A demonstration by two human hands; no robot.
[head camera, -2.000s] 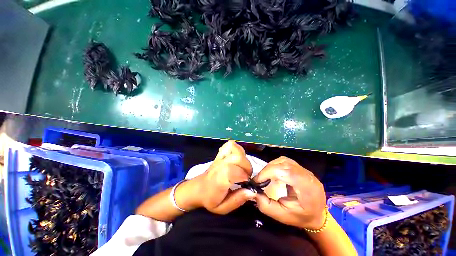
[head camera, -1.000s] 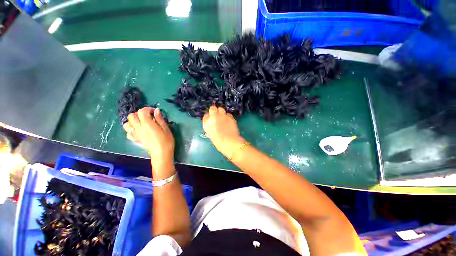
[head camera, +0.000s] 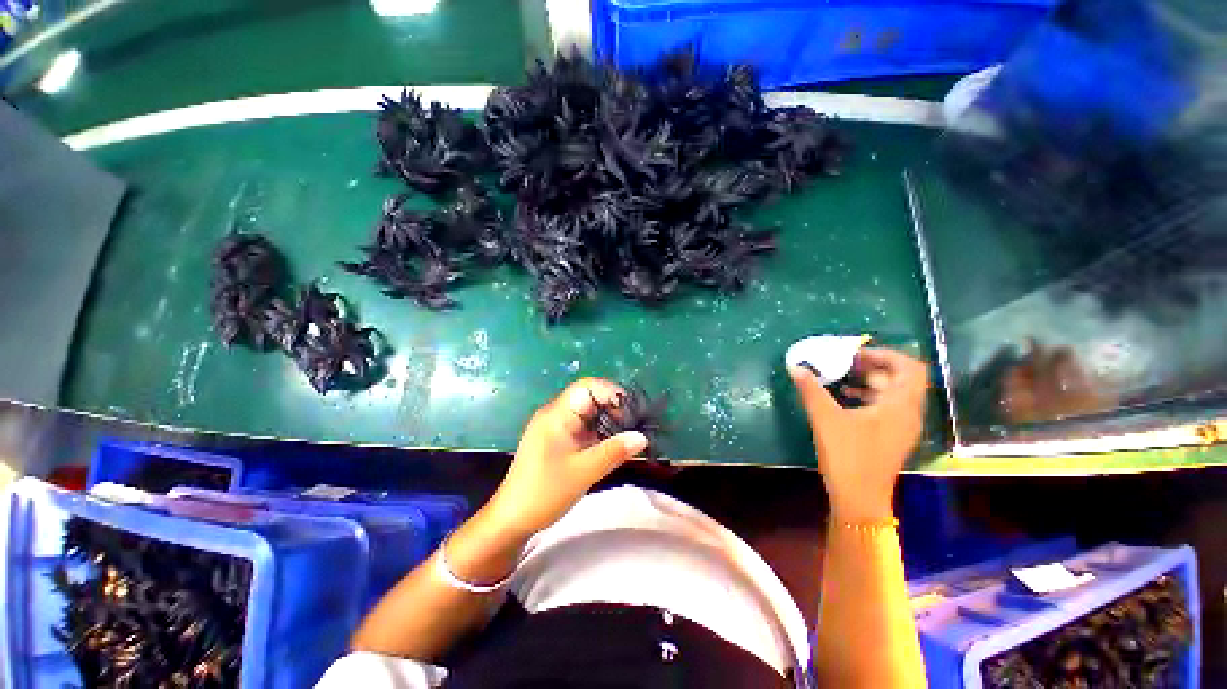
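My left hand (head camera: 572, 451) holds a black spiky piece (head camera: 633, 420) in its fingertips just above the bench's front edge. My right hand (head camera: 864, 397) has its fingers around the white glue bottle (head camera: 824, 355) at the right of the green bench; the fingers hide part of the bottle. A large pile of black spiky pieces (head camera: 612, 168) lies in the middle of the bench. A small group of black pieces (head camera: 276, 310) lies alone at the left.
A clear divider (head camera: 928, 296) stands right of the work area, a grey panel (head camera: 47, 256) at the left end. A blue bin (head camera: 807, 41) sits beyond the bench. Blue totes with dark pieces stand below at left (head camera: 303, 538) and right (head camera: 942, 662).
My left hand has moved from the small group to the front edge and now holds a piece. My right hand has left the pile and taken hold of the glue bottle.
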